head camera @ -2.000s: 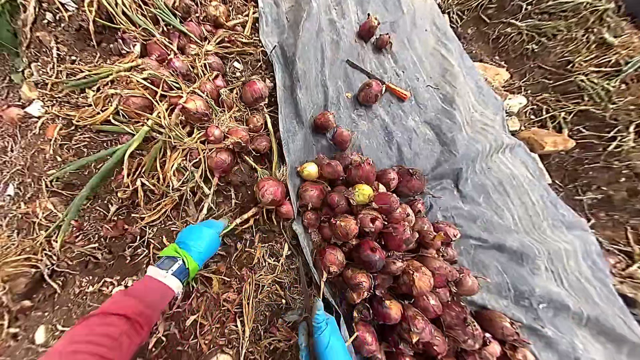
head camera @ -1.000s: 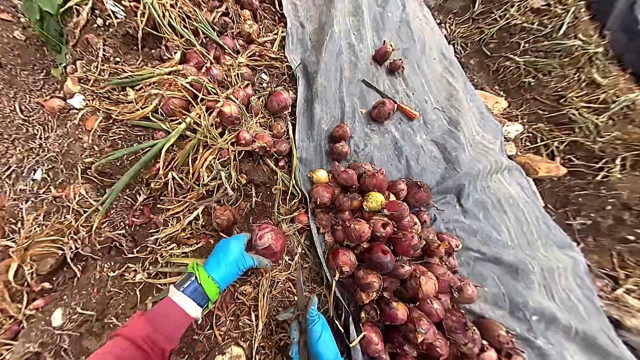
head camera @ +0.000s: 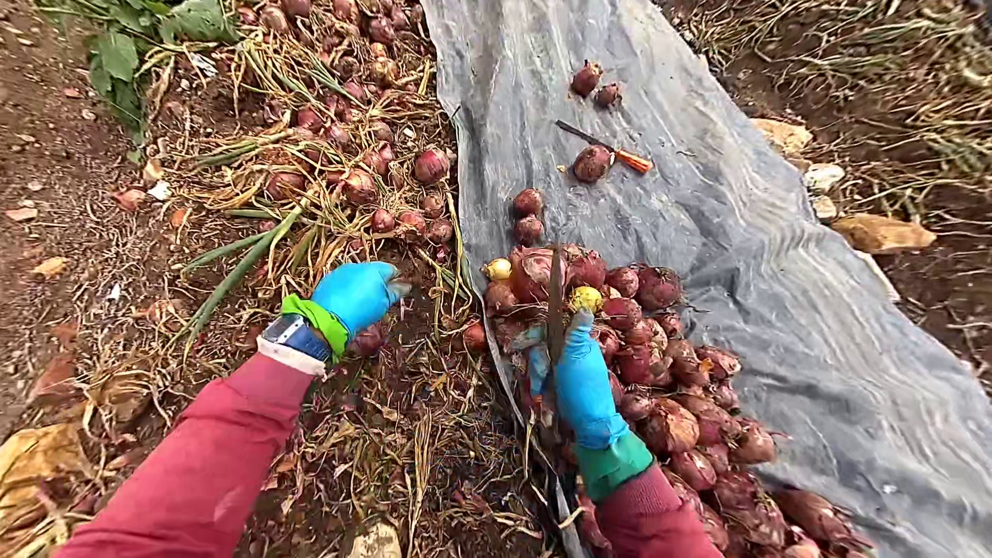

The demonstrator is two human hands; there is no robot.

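My left hand [head camera: 356, 296], in a blue glove, is over the soil left of the sheet, fingers slightly bent, with no object visible in it. Partly hidden below its wrist lies a red onion [head camera: 368, 339]. My right hand [head camera: 585, 384], also gloved in blue, grips a knife with a long dark blade [head camera: 556, 302] pointing up the view; its handle is mostly hidden. Just beyond the blade is a large red onion [head camera: 533, 273] at the top of the onion pile [head camera: 670, 426]. A yellow, peeled-looking onion [head camera: 586, 299] sits by the right fingertips.
A grey plastic sheet [head camera: 744, 232] runs under the pile. On it lie a second knife with an orange handle [head camera: 634, 161] and several loose onions [head camera: 592, 163]. Unsorted onions with dry tops [head camera: 360, 186] cover the soil at upper left. Stones [head camera: 883, 232] edge the sheet's right side.
The onion held in my left hand a second ago is out of it. My right hand and its knife have moved up and right, over the pile's edge.
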